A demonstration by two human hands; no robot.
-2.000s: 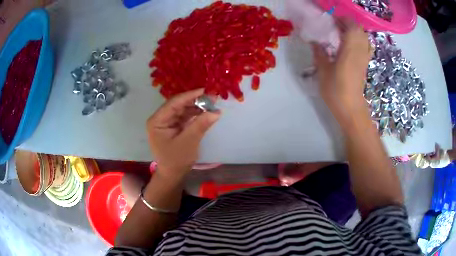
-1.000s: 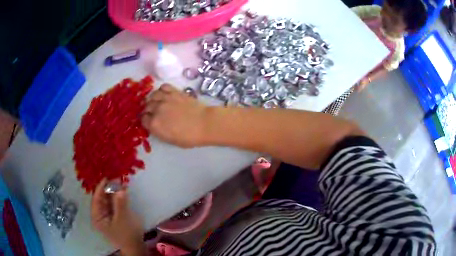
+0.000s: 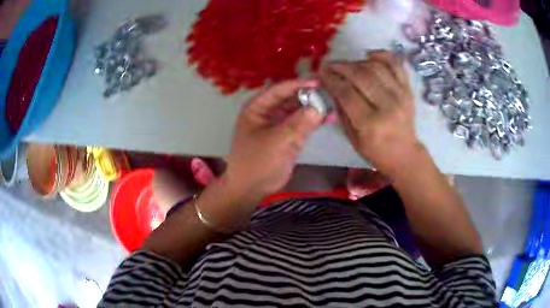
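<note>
My left hand (image 3: pixel 268 135) pinches a shiny silver setting (image 3: pixel 313 101) between thumb and fingers, just below the red stones. My right hand (image 3: pixel 374 108) is beside it, its bent fingertips at or close to the setting. Blur and the fingers hide whether it holds a stone. The heap of red stones (image 3: pixel 259 39) lies on the table beyond my hands. A heap of silver settings (image 3: pixel 476 84) lies at the right. A smaller silver group (image 3: pixel 126 57) lies at the left.
A blurred white bottle (image 3: pixel 395 12) is at the far edge, near a pink basin (image 3: pixel 482 7). A blue basin (image 3: pixel 54 78) with dark red stones is at the left. Below the table are a red basin (image 3: pixel 129 210) and stacked orange-brown containers (image 3: pixel 42 168).
The view has turned back towards the table's middle. My right hand has left the red heap and come to the setting in my left hand, which a second ago was apart from it.
</note>
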